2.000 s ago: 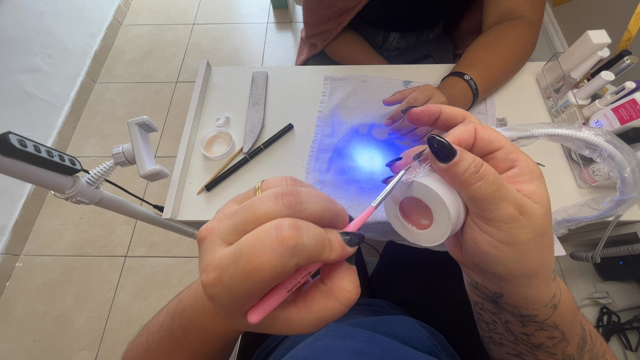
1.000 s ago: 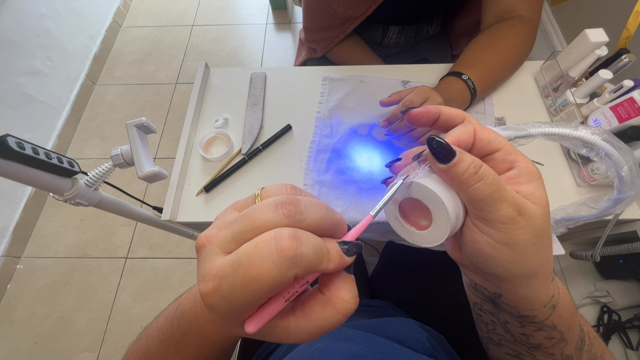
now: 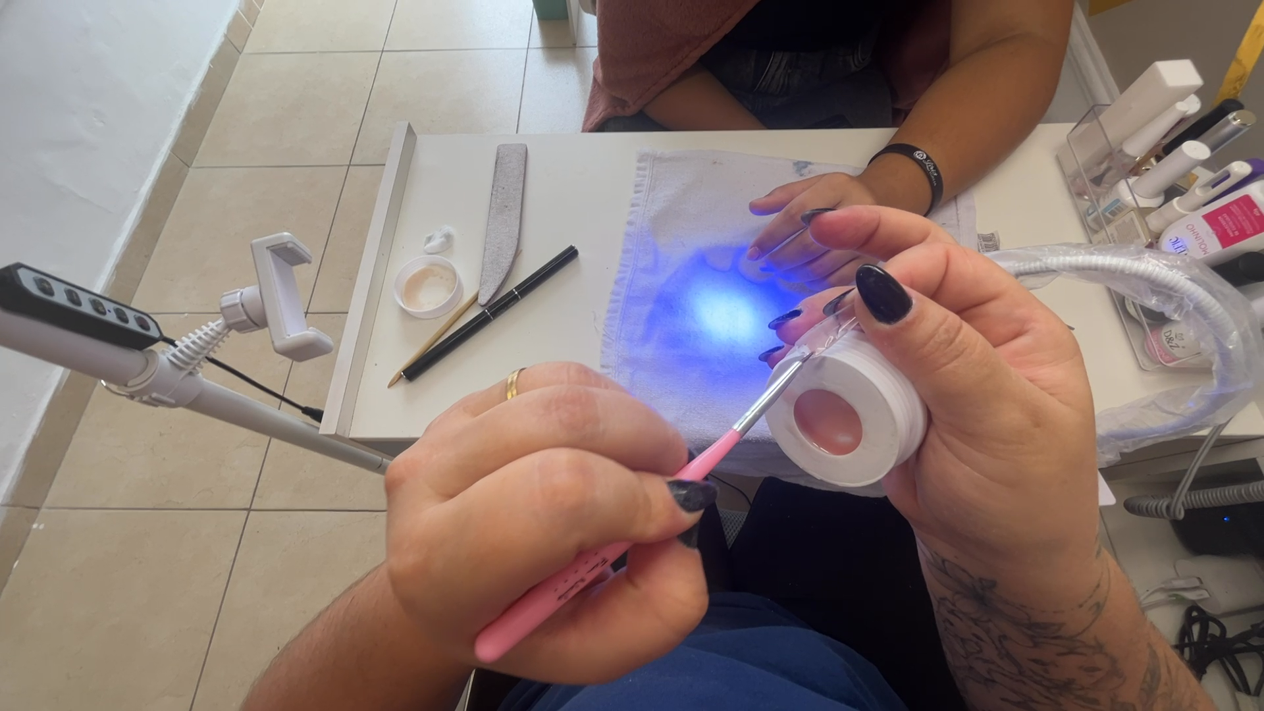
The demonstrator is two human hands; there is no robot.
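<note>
My left hand [image 3: 553,504] grips a pink-handled nail brush [image 3: 558,597], its metal ferrule slanting up to the right. The brush tip touches a small clear piece, maybe a nail form or tip [image 3: 828,331], that my right hand [image 3: 978,365] pinches between thumb and fingers. The same hand also holds a round white container [image 3: 869,410] with a pink centre facing me. Just beyond, a blue-violet light spot [image 3: 729,304] falls on the white towel [image 3: 662,395]. Another person's hand [image 3: 815,222] rests on that towel, close to my right fingertips.
A nail file [image 3: 504,217], a black pen-like tool [image 3: 494,311], a thin wooden stick [image 3: 434,339] and a small open jar [image 3: 428,286] lie at the left. A phone-holder stand [image 3: 286,296] is beside the table. At right are a plastic-wrapped flexible lamp arm [image 3: 1224,346] and an organizer with bottles [image 3: 1096,163].
</note>
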